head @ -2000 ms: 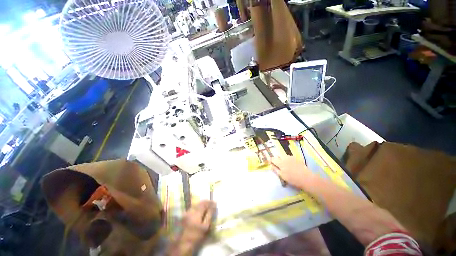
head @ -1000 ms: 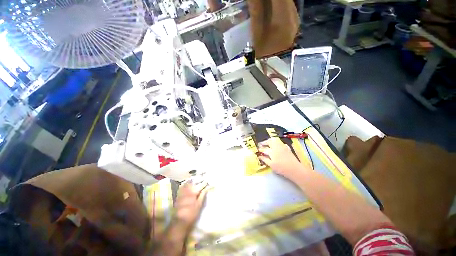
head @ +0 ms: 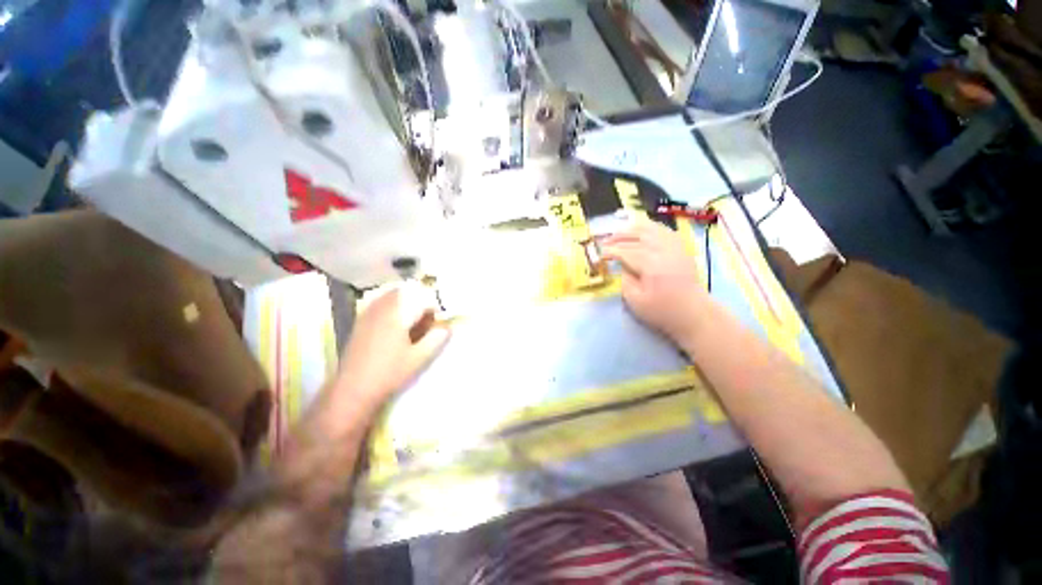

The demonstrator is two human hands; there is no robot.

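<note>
The big white sewing machine head (head: 280, 149) with a red logo stands over the board at the left. Under it the needle area is washed out by glare. My right hand (head: 657, 269) lies with its fingertips at the right end of the yellow positioning guide (head: 566, 246); whether it grips anything cannot be told. My left hand (head: 400, 337) is at the left edge of the glare, below the machine head, fingers bent; what lies under its fingers is hidden. The work clamp (head: 554, 143) shows behind the guide.
The board (head: 594, 349) carries yellow tape strips. A red-and-black tool (head: 688, 213) with a black cable lies right of the guide. Brown bag pieces (head: 908, 366) lie at the right, more (head: 126, 303) at the left. A touch screen (head: 748, 57) stands at the right rear.
The view has tilted down and closer, so the fan has left the picture. My left hand has moved up the board to beneath the machine head. My right hand stays by the yellow guide.
</note>
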